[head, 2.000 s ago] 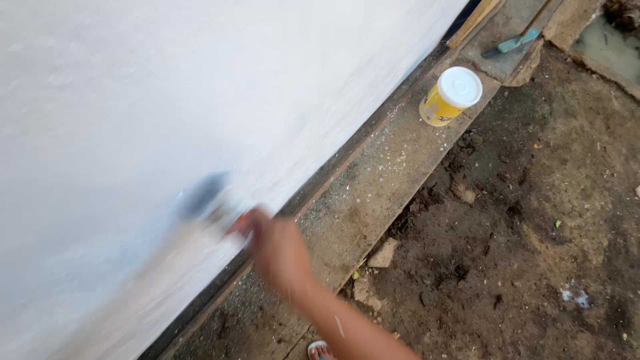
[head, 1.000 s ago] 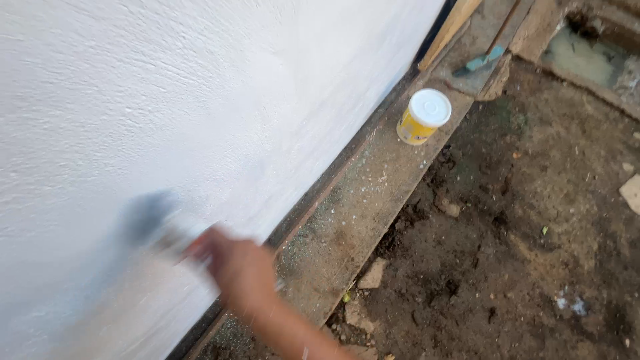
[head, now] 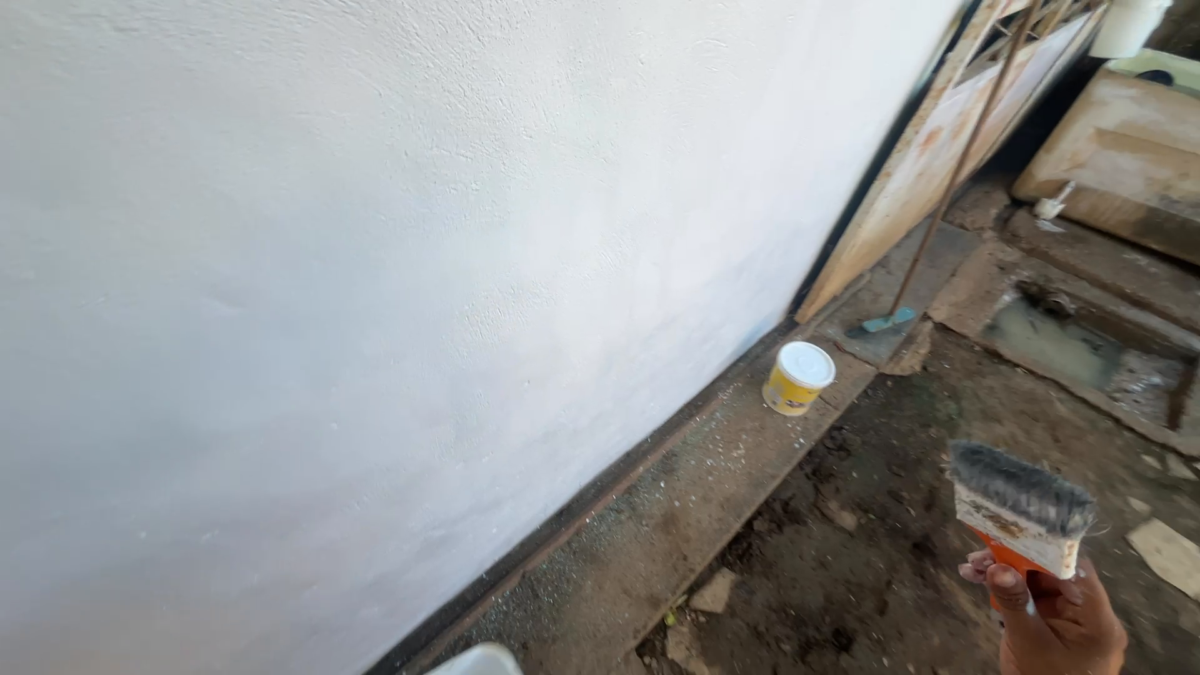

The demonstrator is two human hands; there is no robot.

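My right hand (head: 1059, 619), low at the right edge of the head view, grips the orange handle of a wide paintbrush (head: 1017, 506). Its grey bristles point up, and its white ferrule is stained and spattered. The brush is apart from the white textured wall (head: 469, 281) that fills the left of the view. A yellow tub with a white lid (head: 797, 378) stands upright on the concrete ledge along the wall's foot. The rim of a white container (head: 478, 661) shows at the bottom edge. My left hand is out of view.
A long-handled tool with a blue-green head (head: 889, 320) leans by a worn door panel (head: 867, 234). Beyond are a concrete basin (head: 1120, 159) and a sunken drain with cloudy water (head: 1055, 342). Bare soil (head: 844, 534) with loose stone pieces borders the concrete ledge (head: 694, 487).
My right hand has moved off the wall to the right with the brush, which was blurred against the wall before. The view has shifted to take in the basin and more of the door panel.
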